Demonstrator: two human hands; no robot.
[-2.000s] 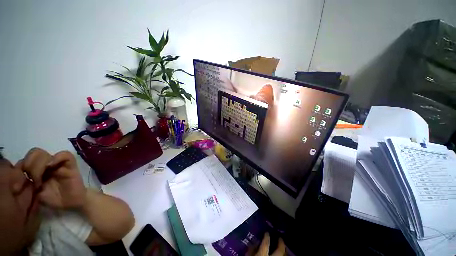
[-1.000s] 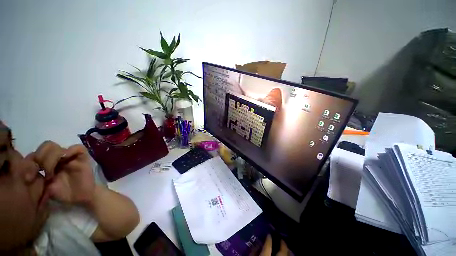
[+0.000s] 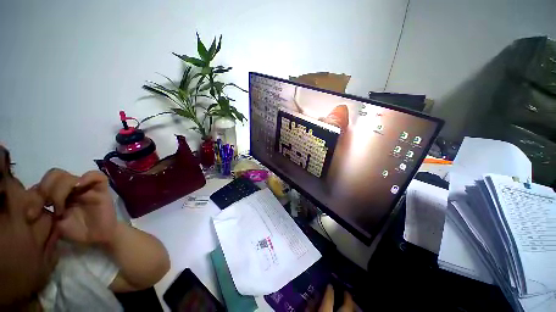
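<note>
Neither of my hands is in view. In front of me a wide black monitor [image 3: 366, 164] shows a small window of pale tiles. A printed document [image 3: 262, 244] with a small code lies over a green-teal notebook [image 3: 230, 286]. A seated person's hand [image 3: 329, 298] rests at a dark mouse [image 3: 341, 298] on a purple mouse pad [image 3: 297, 286], cut by the bottom edge. A smartphone [image 3: 192, 294] lies at the desk edge. A black keypad or calculator [image 3: 235, 192] lies behind the document.
A seated person at left holds a raised hand [image 3: 82, 210] at the face. A dark red handbag [image 3: 158, 186], red-black bottle [image 3: 135, 149], plant [image 3: 206, 82] and pens [image 3: 225, 159] stand along the wall. A fanned paper stack [image 3: 488, 231] lies right of the monitor, before dark wrapped goods [image 3: 512, 103].
The view has shifted slightly, so the desk things sit farther right than at first. The seated person's face shows more at the left. The raised hand stays at the face.
</note>
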